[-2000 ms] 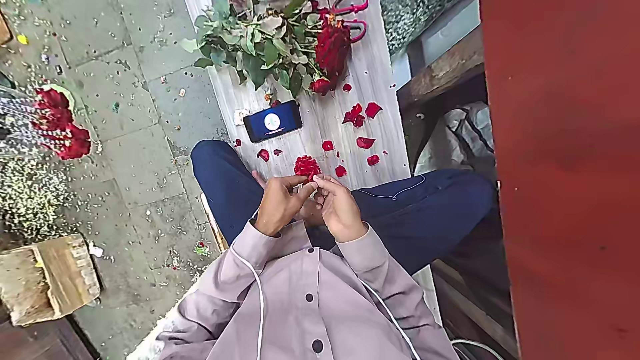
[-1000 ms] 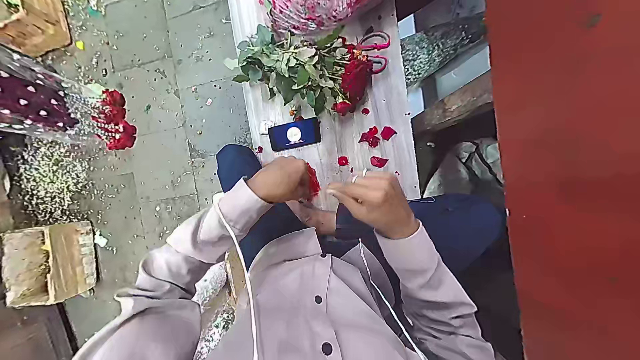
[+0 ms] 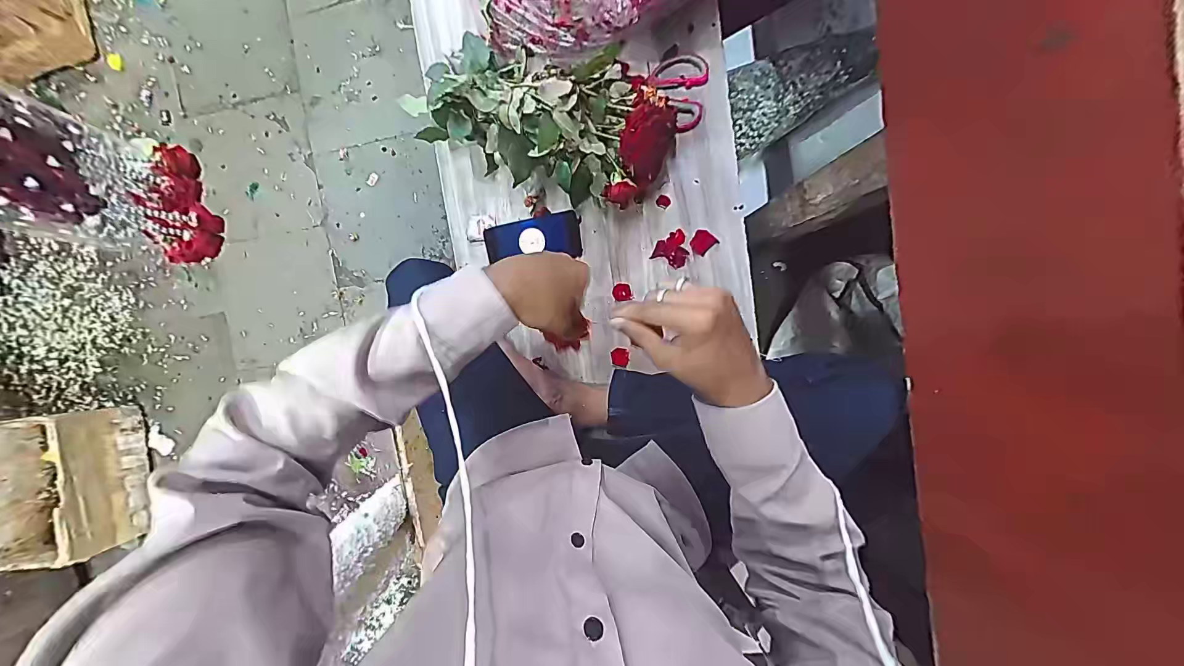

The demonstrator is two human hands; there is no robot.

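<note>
My left hand (image 3: 541, 291) is bent downward in front of the phone, its fingers closed on a red flower (image 3: 566, 335) that shows only below the knuckles. To its right, my right hand (image 3: 698, 338) has thumb and forefinger pressed together, with rings on its fingers; whether something thin is pinched there cannot be told. The two hands are apart. Loose red petals (image 3: 671, 248) lie on the pale wood-grain board (image 3: 712, 324). Behind the hands, a dark phone (image 3: 532, 237) with a lit screen rests on the same board.
Red roses (image 3: 647, 139) with leafy stems (image 3: 518, 106) lie across the board, beside pink-handled scissors (image 3: 683, 74) and a clear-wrapped pink bundle (image 3: 564, 23). Wrapped red roses (image 3: 180, 203) and small white flowers (image 3: 65, 319) are at left. A red panel (image 3: 1045, 333) stands at right.
Two seconds ago both hands were together at the red flower; they have since moved apart, the left one keeping the flower. The view has shifted somewhat.
</note>
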